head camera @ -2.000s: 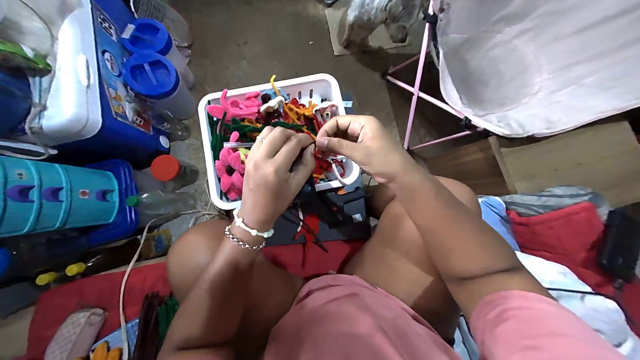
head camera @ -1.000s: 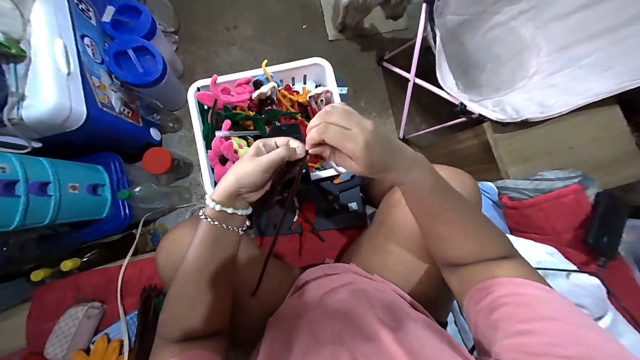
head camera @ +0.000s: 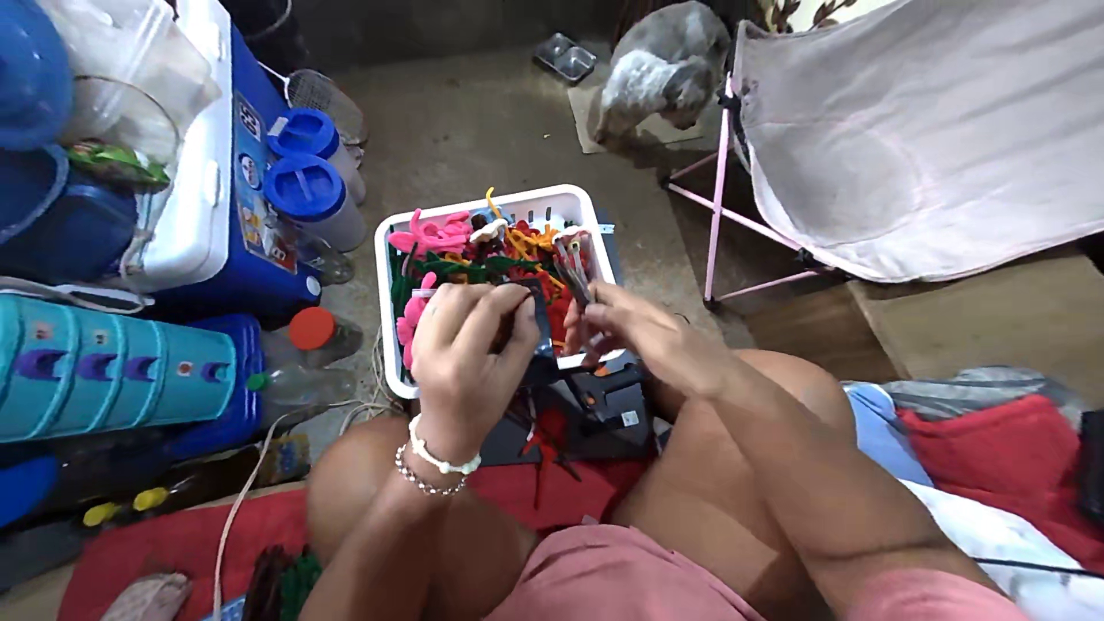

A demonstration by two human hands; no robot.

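Observation:
A white plastic basket [head camera: 399, 216] stands before my knees, full of fuzzy pipe cleaners and pipe-cleaner flowers, with pink ones [head camera: 434, 233] on its left side. Over its near side my left hand [head camera: 470, 345] has its fingers curled; something dark shows between thumb and fingers, mostly hidden. My right hand [head camera: 625, 323] is at the basket's right side, its fingers around a slim metal tool [head camera: 575, 263], perhaps scissors or pliers. Below the basket lie a dark case [head camera: 604, 423] and red pipe cleaners [head camera: 545, 440].
On the left are a blue and white cooler [head camera: 220, 172], blue-lidded containers [head camera: 306, 185], a teal drawer unit [head camera: 112, 366] and plastic bottles [head camera: 306, 384]. A grey animal [head camera: 660, 73] stands beyond the basket, beside a folding chair [head camera: 897, 138]. Red cloth [head camera: 207, 535] lies under my legs.
My hands, together over the basket one second ago, are now apart. The right one has moved to the metal tool. The long dark strands that hung below my left hand no longer show there.

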